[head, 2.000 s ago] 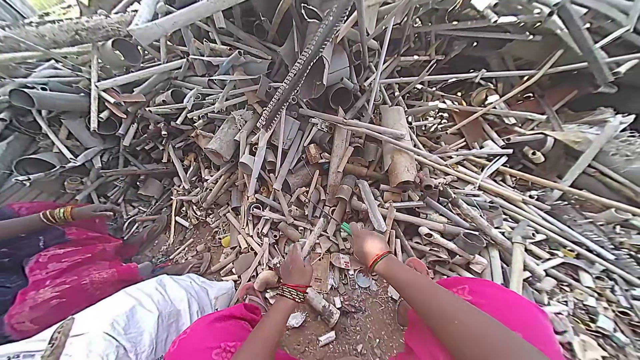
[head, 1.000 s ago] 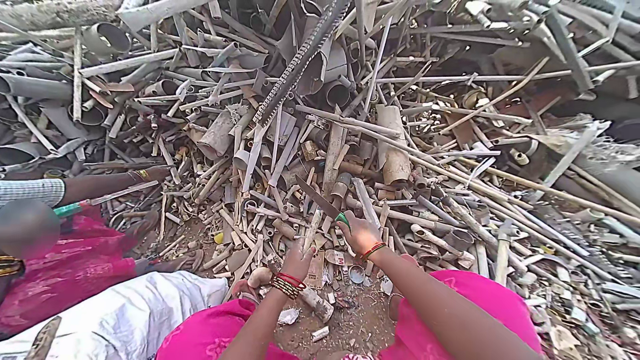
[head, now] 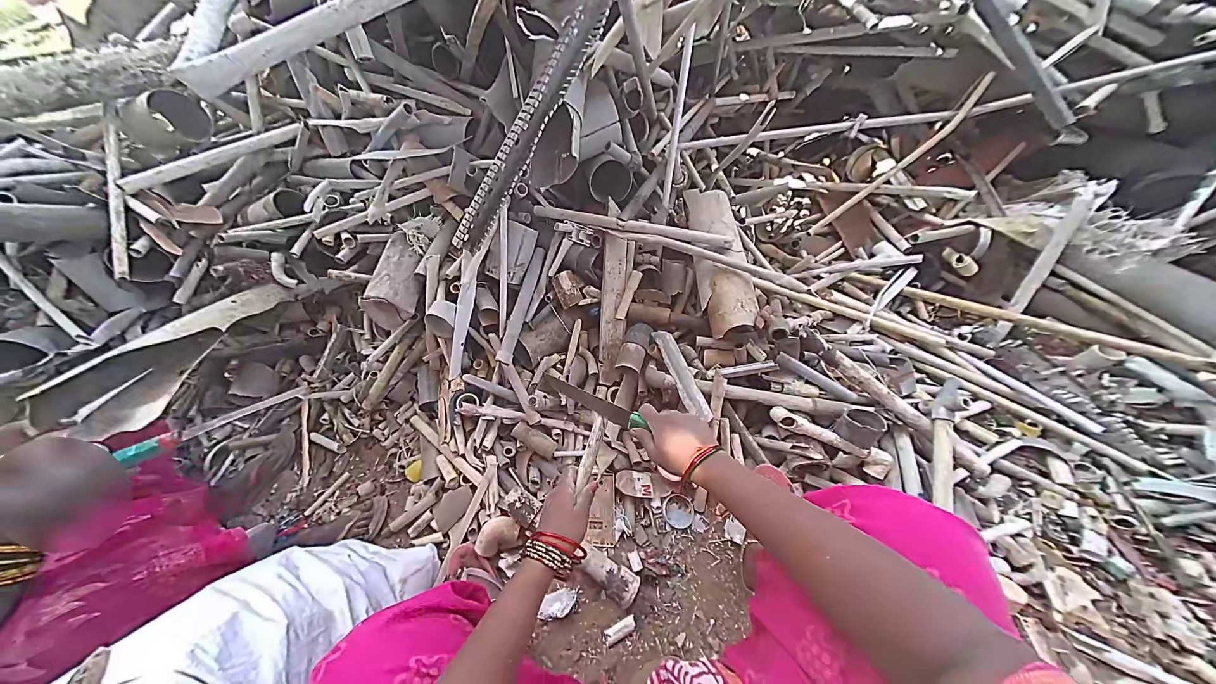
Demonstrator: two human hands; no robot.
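Observation:
My left hand grips the lower end of a thin, pale scrap strip or pipe piece, which points up and away from me. The green handle of a long-bladed knife is in my right hand. Its dark blade lies across the upper end of the held piece and points up and to the left. Whether the blade touches the piece is unclear. Around both hands lie broken pipe pieces, and a short wide pipe offcut rests on the ground just below my left hand.
A large heap of scrap pipes rises ahead. A dark ridged strip slants down it. At the left, another person is beside a green-handled tool. A white sack lies at lower left.
The blade in my right hand, hard to see two seconds ago, now shows across the held piece. At the left, the other person's head and green-handled tool have come into view.

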